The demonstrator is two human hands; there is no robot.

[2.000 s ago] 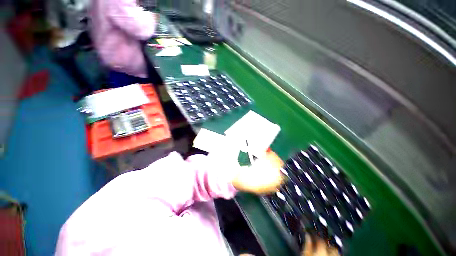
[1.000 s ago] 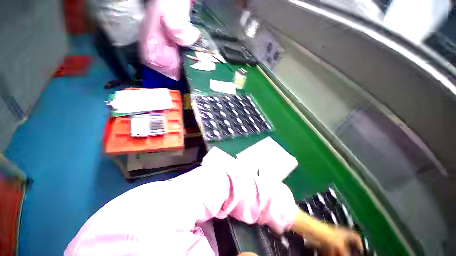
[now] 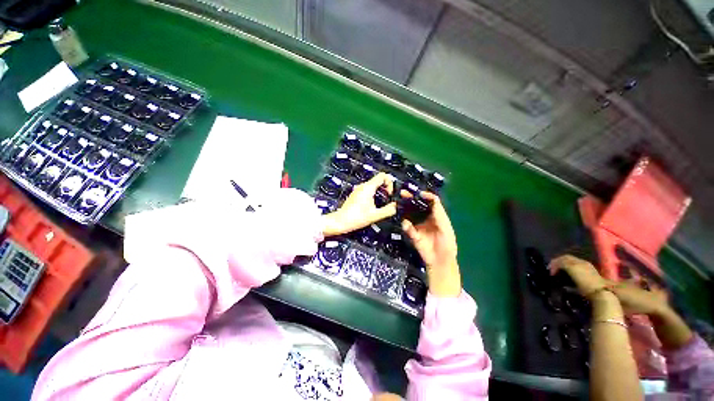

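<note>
A clear blister tray [image 3: 352,291] with rows of round black units lies in front of me on the green bench. Two pockets near its front edge hold no unit. My left hand [image 3: 362,207] is above the tray and pinches a round black unit [image 3: 383,194] between thumb and fingers. My right hand [image 3: 435,240] is just right of it and holds another black unit [image 3: 415,208] upright in its fingertips. The two units are close together; whether they touch is hard to tell.
Left are white paper [image 3: 243,153], a dark pen [image 3: 242,193], a second filled tray [image 3: 102,129], a small bottle [image 3: 69,44] and a calculator [image 3: 19,270]. Right are a black mat [image 3: 526,235], a neighbour's hands [image 3: 587,278] and a red-orange case [image 3: 643,205].
The view has swung right, so the tray, mat and neighbour's hands now show. My hands have come together over the tray, each with a black unit.
</note>
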